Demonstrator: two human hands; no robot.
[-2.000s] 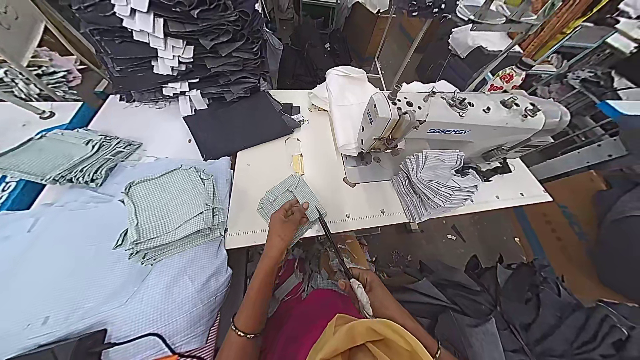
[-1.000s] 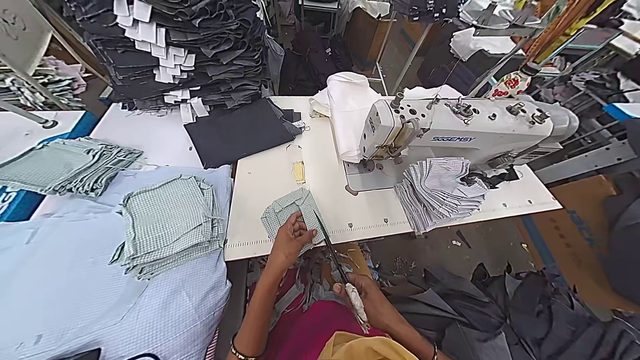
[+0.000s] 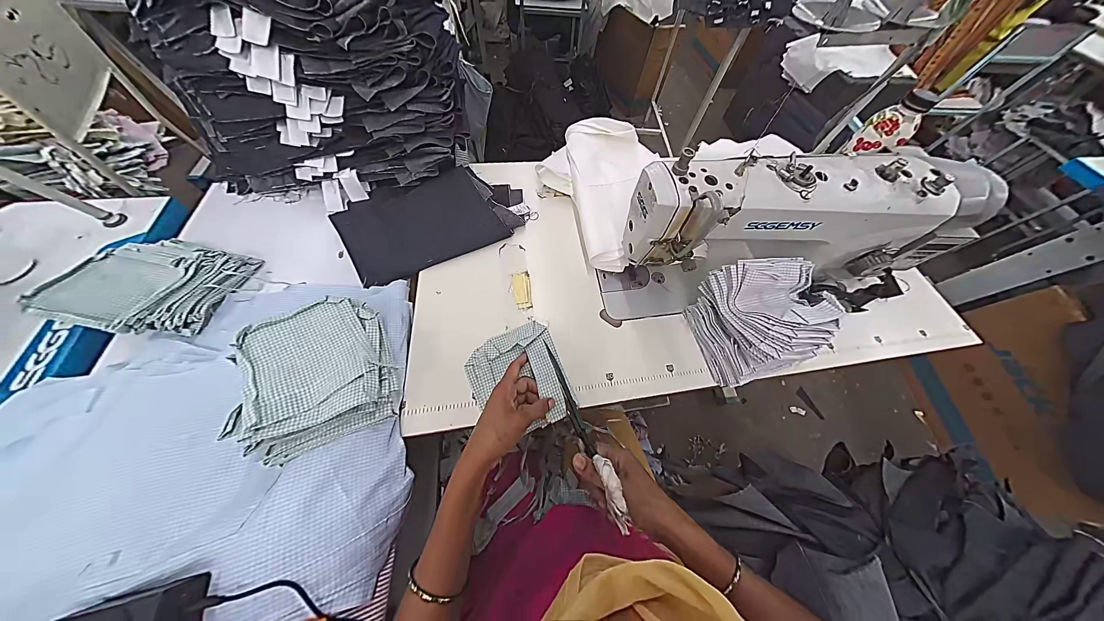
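Observation:
A green-checked fabric piece (image 3: 494, 358) lies at the front edge of the white sewing table, with my left hand (image 3: 515, 405) resting on it, index finger extended. My right hand (image 3: 625, 483) grips long dark scissors (image 3: 571, 401) whose handle is wrapped in white cloth. The blades lie along the right edge of the piece; whether they are parted cannot be made out. A stack of green-checked pieces (image 3: 315, 371) sits to the left on pale blue cloth (image 3: 198, 483), and another stack (image 3: 142, 285) lies farther left. A small yellow item (image 3: 521, 291) lies beyond the piece.
An industrial sewing machine (image 3: 802, 198) stands at the right, with striped fabric pieces (image 3: 759, 319) before it and white cloth (image 3: 604, 190) beside its head. Dark folded fabric (image 3: 423, 224) and a tall dark stack (image 3: 328, 95) stand at the back left. Dark cloth (image 3: 828, 526) heaps at lower right.
My left hand's fingers have shifted on the checked piece, and the index finger now points out straighter. The scissors remain in my right hand, along the piece's right edge.

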